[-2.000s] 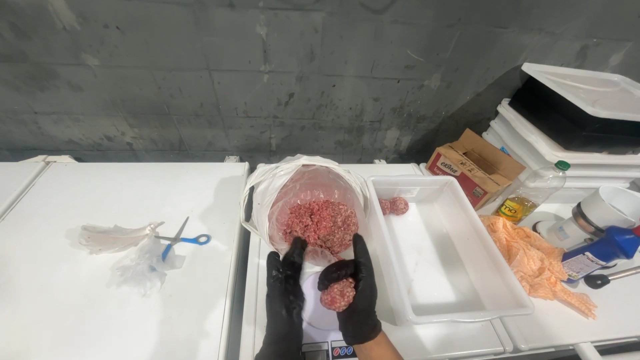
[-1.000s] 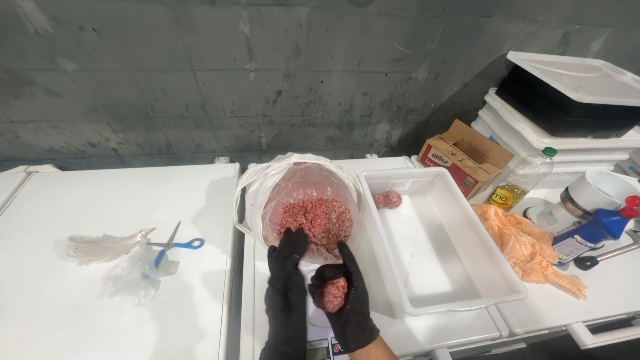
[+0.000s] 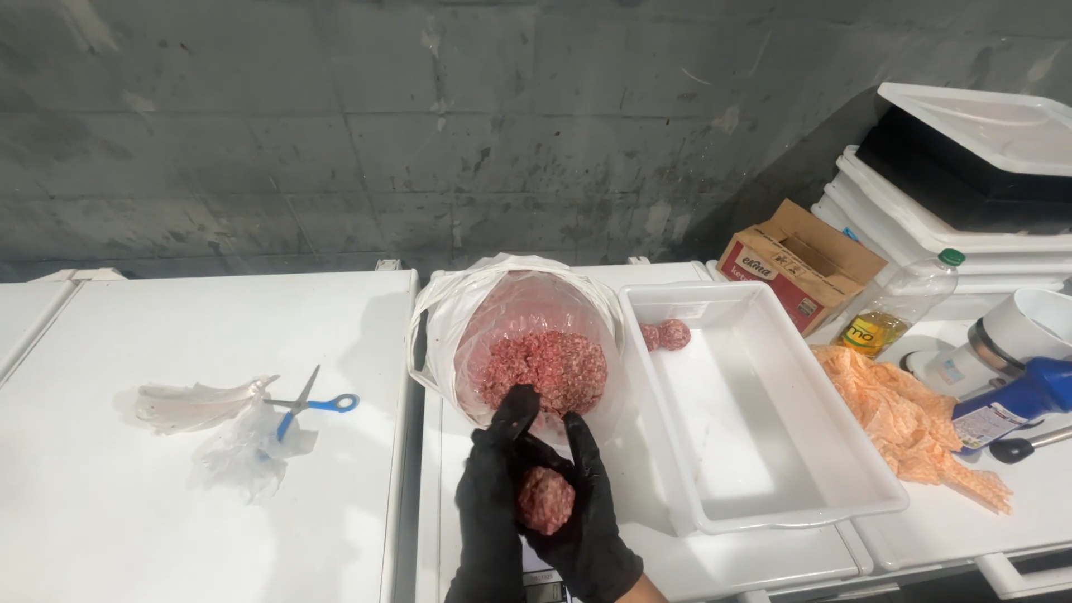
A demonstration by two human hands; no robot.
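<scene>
Both hands wear black gloves. A ball of ground meat (image 3: 546, 501) lies in the cupped palm of my right hand (image 3: 586, 511), its fingers curled around it. My left hand (image 3: 494, 494) presses against the ball's left side, so the two hands enclose it. Just beyond the fingertips, a container lined with a clear plastic bag (image 3: 435, 335) holds loose ground meat (image 3: 548, 368). To the right stands a white plastic tray (image 3: 762, 523), with meatballs (image 3: 672, 334) in its back left corner. Beneath my hands a kitchen scale (image 3: 544, 589) shows in part.
Blue-handled scissors (image 3: 339, 403) and crumpled plastic (image 3: 243, 456) lie on the white surface at left. Right of the tray are an orange cloth (image 3: 900, 419), a cardboard box (image 3: 796, 268), an oil bottle (image 3: 896, 306), a blue bottle (image 3: 1013, 402) and stacked bins (image 3: 938, 209). A grey wall stands behind.
My left hand has come over to my right hand and now touches the meatball. Before, the hands were apart, with the ball in my right hand.
</scene>
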